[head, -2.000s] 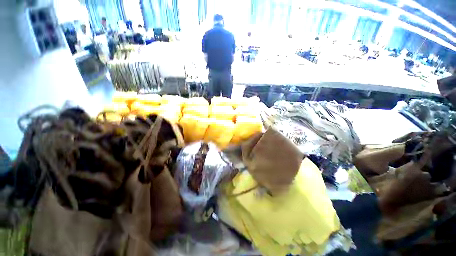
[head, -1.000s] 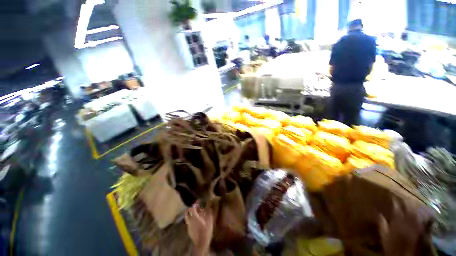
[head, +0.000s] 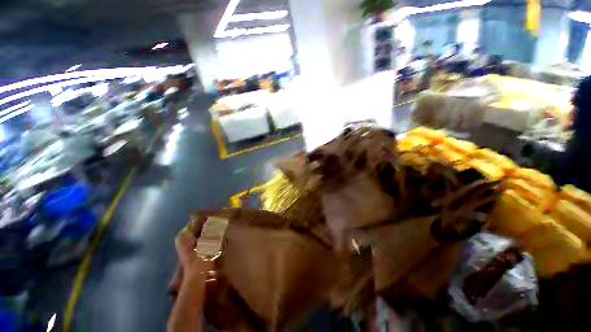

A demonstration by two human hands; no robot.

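My left hand [head: 188, 249] is at the left edge of a brown tote bag [head: 278, 266], with its fingers closed on the bag's edge. A small pale rectangle [head: 212, 238] shows beside my fingers; I cannot tell whether it is a label or a card. A blurred pale shape at the bottom centre may be part of my right hand or arm, but I cannot make it out. More brown bags with strap loops [head: 369, 162] lie heaped just behind the held bag.
A clear plastic bag with dark brown parts [head: 494, 275] lies at the right. Orange-yellow bundles [head: 531, 207] run along the right. Yellow strips [head: 282, 194] show behind the held bag. Blue-grey floor [head: 146, 240] with yellow lines is at left. A dark figure stands at the right edge.
The view has swung left. The brown bag that was at the lower right, by my right hand, seems to be the one now at lower centre. My left hand now grips its edge.
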